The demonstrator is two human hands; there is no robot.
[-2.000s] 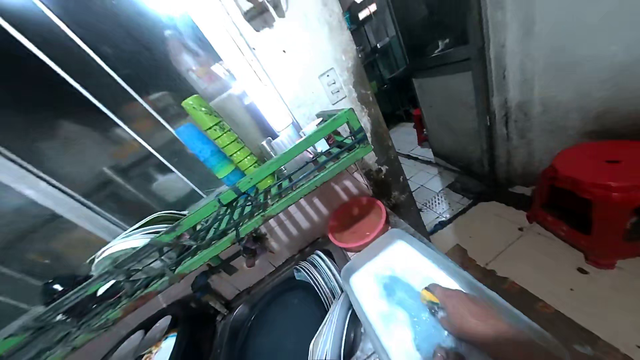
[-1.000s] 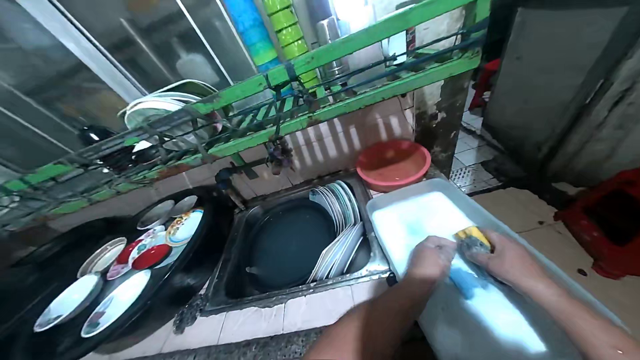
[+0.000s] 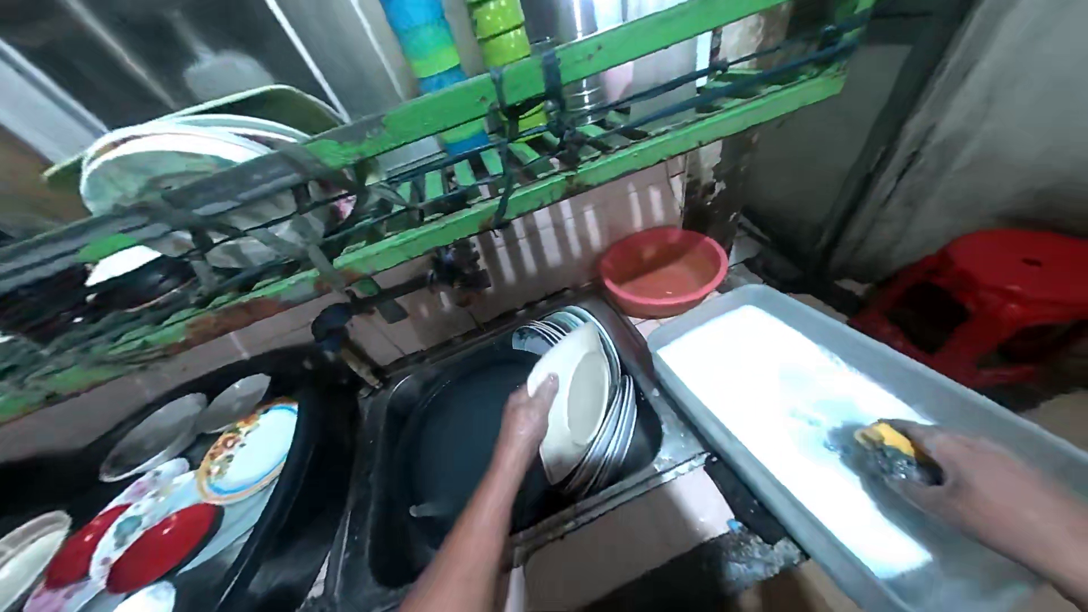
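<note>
My left hand (image 3: 529, 418) grips the edge of a white plate (image 3: 580, 399) over the sink (image 3: 374, 518). Behind that plate, several more plates (image 3: 614, 450) stand on edge against the sink's right side, beside dark water (image 3: 463, 433). My right hand (image 3: 960, 463) is closed around a yellow sponge with a dark scouring part (image 3: 888, 438), over a large grey rectangular tub (image 3: 850, 340). The tub holds liquid that reflects bright light. A faucet (image 3: 344, 344) is fixed to the wall behind the sink's left end.
A black basin (image 3: 319, 476) at the left holds several plates and red dishes (image 3: 166, 548). A green rack (image 3: 595, 166) with plates and cups crosses above the sink. A red plastic basin (image 3: 663, 272) sits behind the tub; a red stool (image 3: 1011, 297) stands on the right.
My left hand has moved left from the tub to the sink and now grips a white plate. My right hand stays at the tub with the sponge. The view has shifted.
</note>
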